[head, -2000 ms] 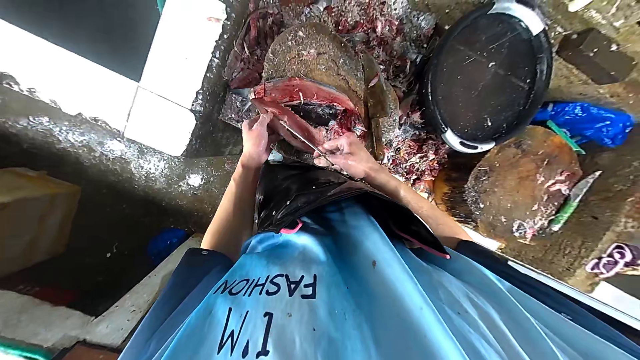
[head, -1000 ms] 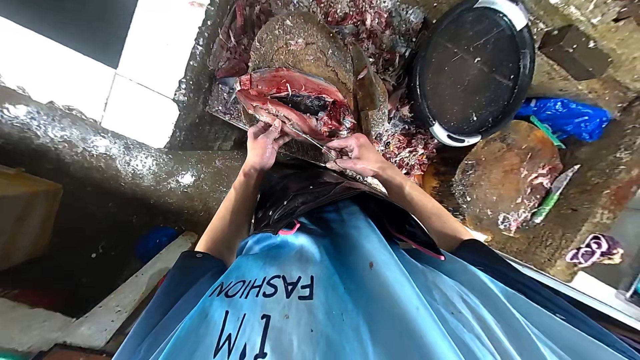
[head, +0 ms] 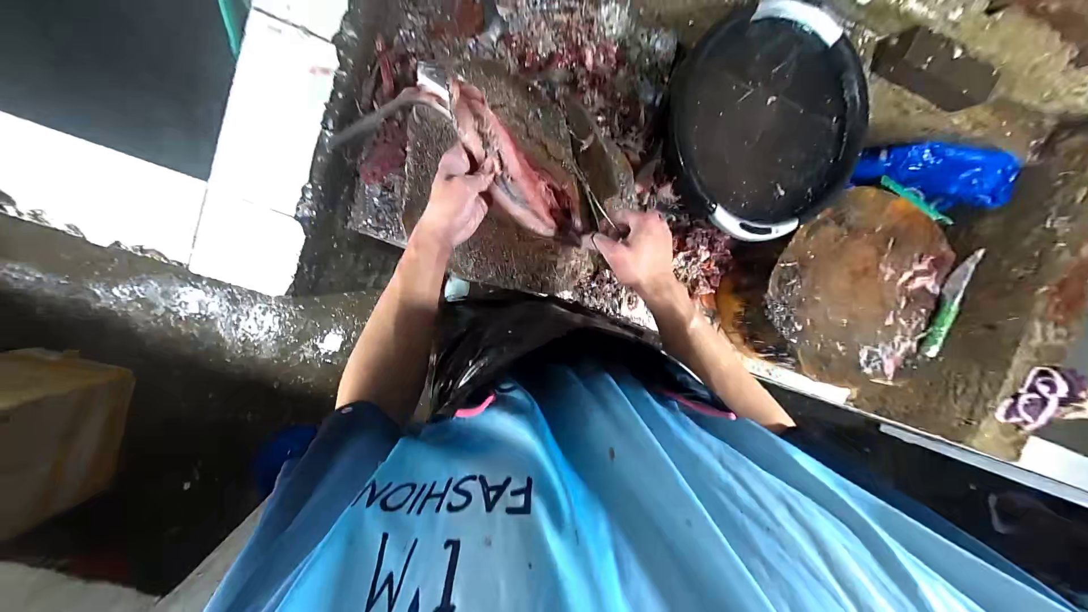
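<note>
A gutted, opened fish (head: pixel 518 174) lies slantwise over a wet round chopping block (head: pixel 510 263), pink flesh showing. My left hand (head: pixel 461 197) grips its near edge around the middle, fingers closed on the flesh. At the fish's lower right end is my right hand (head: pixel 636 246), its fingertips pinched together; a thin, pale, line-like thing runs up from them, perhaps a blade edge. Whether the fingers also hold the fish I cannot tell.
Red fish scraps (head: pixel 586 51) heap behind the block. To the right are a black round tub lid (head: pixel 765 127), a blue plastic bag (head: pixel 952 174), a second wooden block (head: pixel 858 280) and a green-handled knife (head: pixel 952 306). White tiles (head: pixel 255 161) edge the left; a box (head: pixel 59 433) stands below.
The fish has turned from lying nearly level to a steep slant, and its dark open cavity no longer shows. My hands are farther apart than a second ago.
</note>
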